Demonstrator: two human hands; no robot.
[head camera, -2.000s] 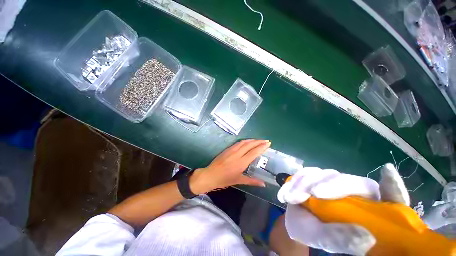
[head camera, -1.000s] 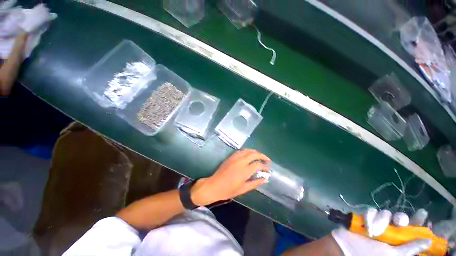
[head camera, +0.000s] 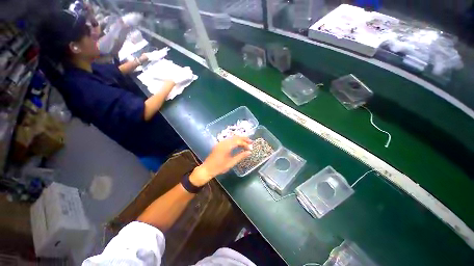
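Note:
My bare left hand (head camera: 224, 158), with a black wristband, is over the two translucent tubs. Its fingertips are close together above the screw tub (head camera: 258, 155); a small pale spot shows at them, too small to tell what it is. The tub of small white parts (head camera: 233, 130) lies just beyond. Two clear housings (head camera: 283, 164) (head camera: 325, 191) with round holes lie to the right, wire leads beside them. Another clear housing (head camera: 349, 255) is cut off by the bottom edge. My right hand and the screwdriver are out of the picture.
A pale rail (head camera: 322, 136) separates the bench from the green belt, where several clear housings (head camera: 300, 88) lie. A white tray of parts (head camera: 356, 28) is beyond. A co-worker (head camera: 112, 98) handles white cloth at the far left. An open brown carton (head camera: 179, 213) stands beside the bench.
My left hand has left the clear housing and moved left to the tubs. My right hand and the screwdriver have gone out of the picture. The view has swung left, bringing the co-worker in.

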